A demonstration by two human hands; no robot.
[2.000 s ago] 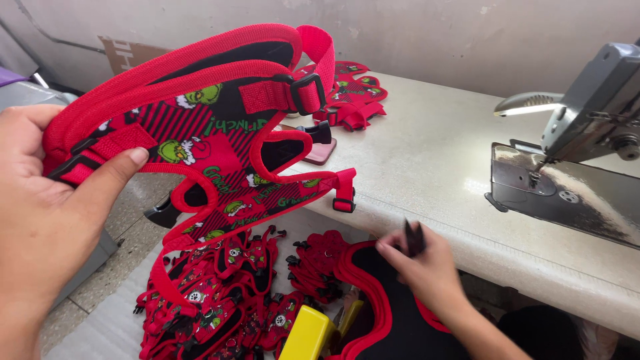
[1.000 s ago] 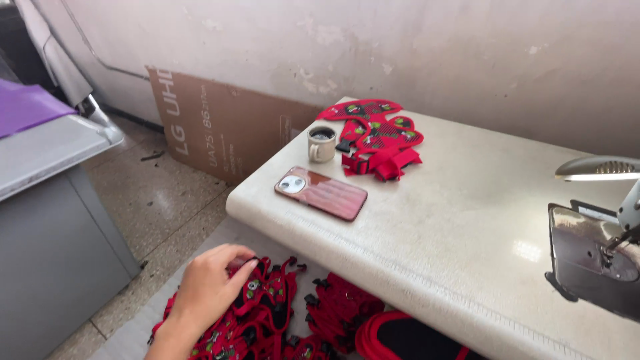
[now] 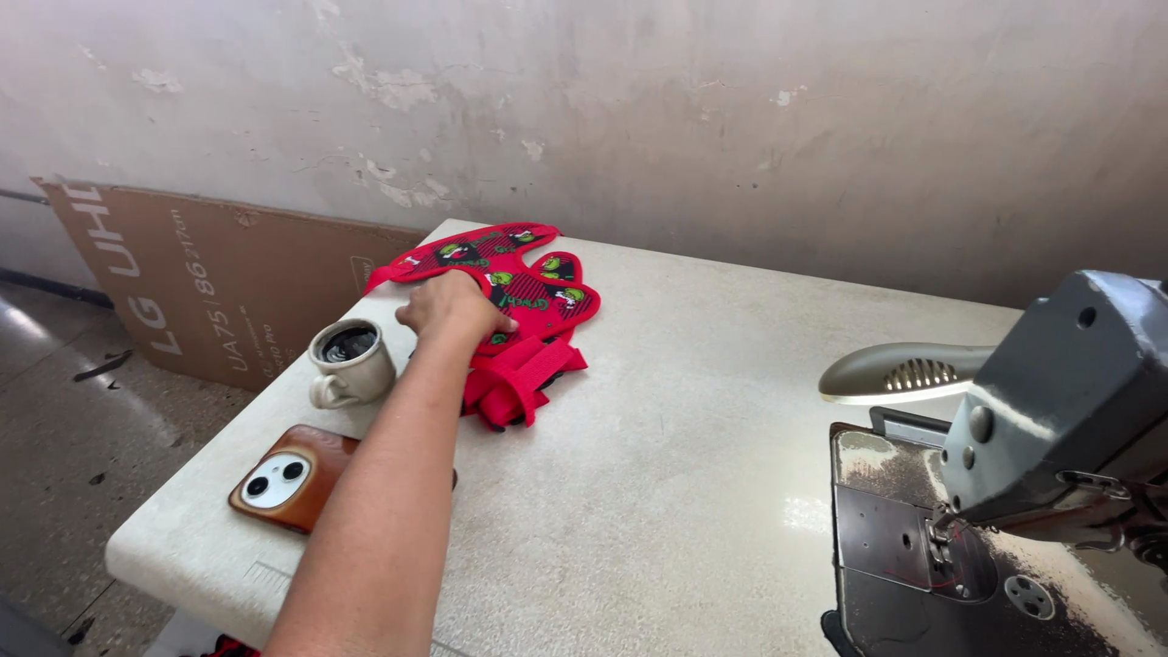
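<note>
My left hand [image 3: 452, 310] reaches over the far left part of the table and touches a red printed fabric pet harness [image 3: 547, 297]. Its thumb lies out to the right; the other fingertips are hidden, so a hold on the fabric cannot be told. The harness has green and black print and red edging. Folded red straps [image 3: 520, 379] lie at its near side. My right hand is out of view.
A mug of dark liquid [image 3: 356, 360] stands left of my forearm, and a phone [image 3: 297, 479] lies partly under it. A sewing machine [image 3: 1031, 456] with a lamp [image 3: 899, 370] is at right. A cardboard sheet [image 3: 210, 283] leans against the wall.
My left hand has moved from the pile of harnesses below the table to the harness on top. The harness held up two seconds ago is out of view, as is my right hand. The view has shifted.
</note>
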